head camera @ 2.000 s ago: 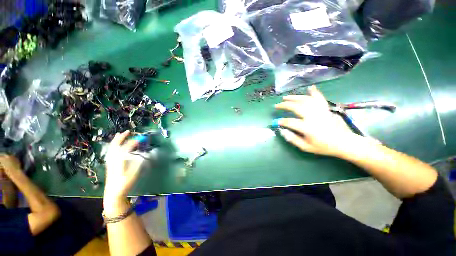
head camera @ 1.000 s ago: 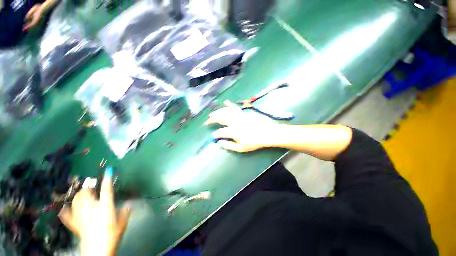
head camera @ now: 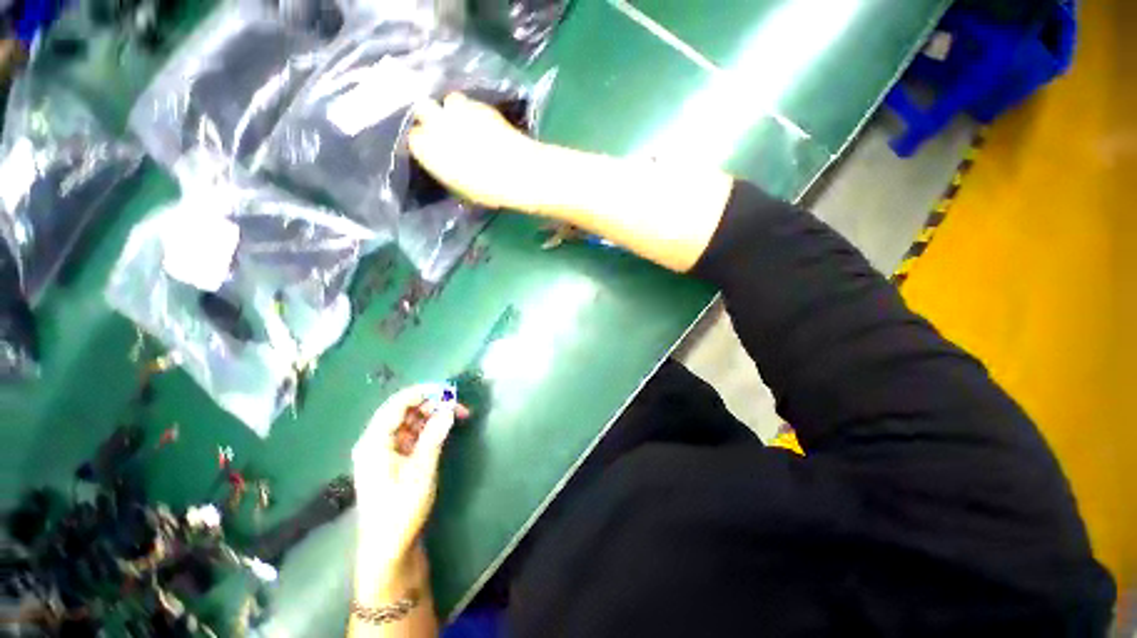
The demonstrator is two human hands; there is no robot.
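Observation:
My right hand (head camera: pixel 468 150) is at the mouth of a large clear plastic bag (head camera: pixel 299 131), over dark parts inside; what its fingers hold cannot be told. My left hand (head camera: pixel 399 455) is low over the green mat, fingers curled, with a blue covering at a fingertip. A small blurred thing shows at its fingertips, with a thin dark line beyond; a firm grip cannot be told. Pliers (head camera: pixel 561 234) lie mostly hidden under my right forearm. Small dark pieces (head camera: pixel 405 305) are scattered on the mat between the bags and my left hand.
A pile of wired cable units (head camera: pixel 137 548) lies at lower left. A smaller clear bag with a white label (head camera: pixel 200 249) lies left of the large one; more bags lie at far left. The bench edge (head camera: pixel 586 461) runs diagonally. A blue plastic object (head camera: pixel 997 75) stands beyond it.
My right hand has moved up and left from beside the pliers to the large bag. My left hand has moved right, away from the cable pile, and its fingers have curled in. The view has shifted.

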